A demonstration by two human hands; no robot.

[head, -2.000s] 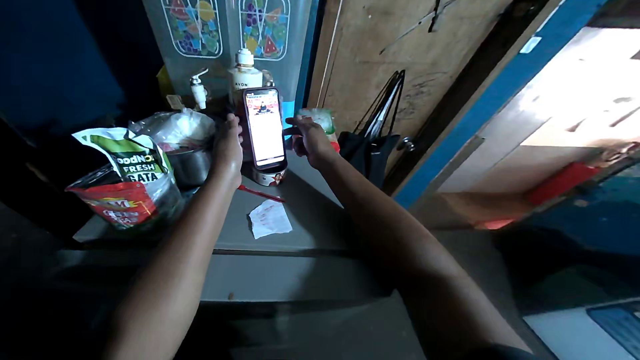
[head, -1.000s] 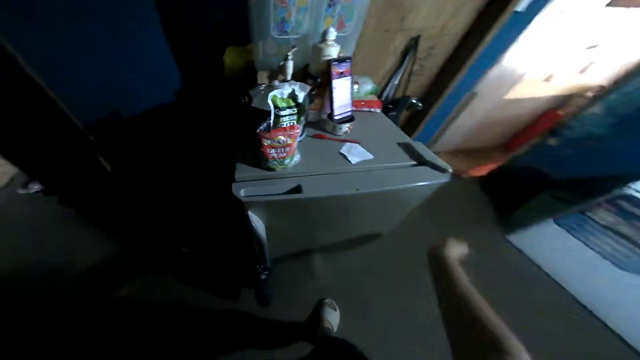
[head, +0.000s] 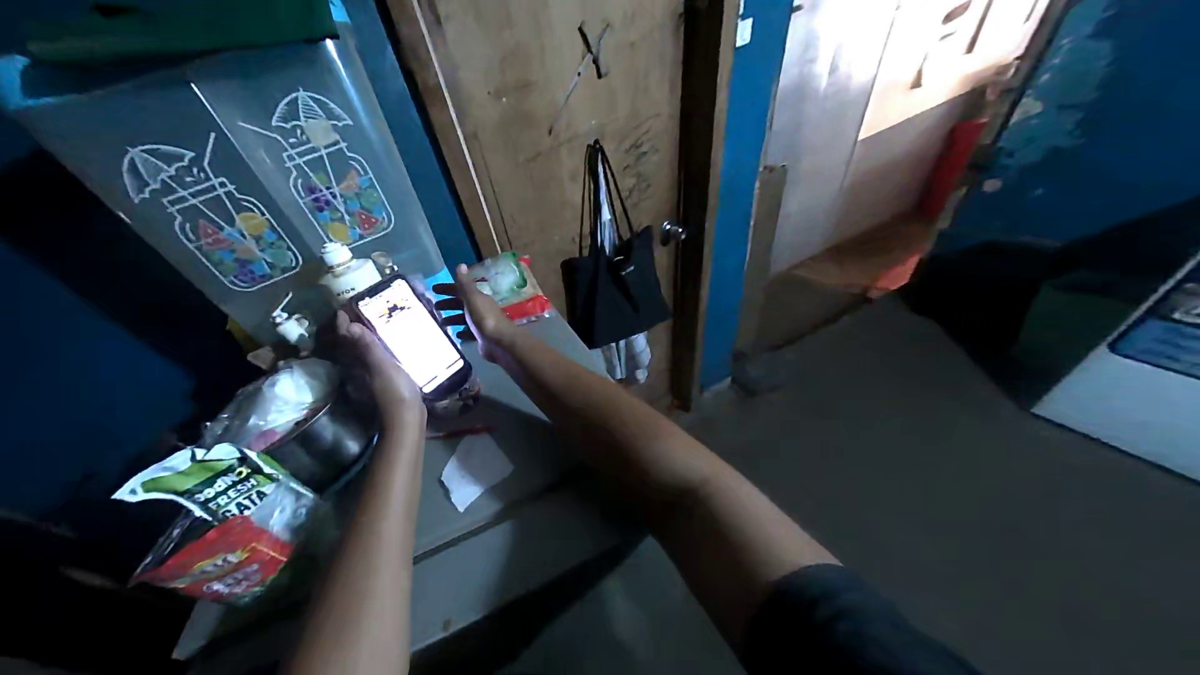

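A smartphone (head: pixel 412 336) with a lit screen stands tilted above the grey top surface (head: pixel 525 427). My left hand (head: pixel 380 366) is at the phone's left edge; whether its fingers grip the phone cannot be told. Just right of the phone, my right hand (head: pixel 480 314) holds nothing, its fingers spread. Behind the phone stands a white pump-style bottle (head: pixel 347 272), with a smaller white pump bottle (head: pixel 292 326) to its left. A torn piece of white paper (head: pixel 475 469) and a thin red item (head: pixel 459 432) lie below the phone.
At left are a metal pot (head: pixel 328 441) with a clear plastic bag (head: pixel 281 398) and some food pouches (head: pixel 225 525). A red and green packet (head: pixel 513 286) lies behind my right hand. A black tote bag (head: pixel 616 286) hangs on the wooden door (head: pixel 534 122).
Both hands are back beside the phone; one second ago the phone stood with no hand at it and one hand showed low at the right. The view has swung and come closer.
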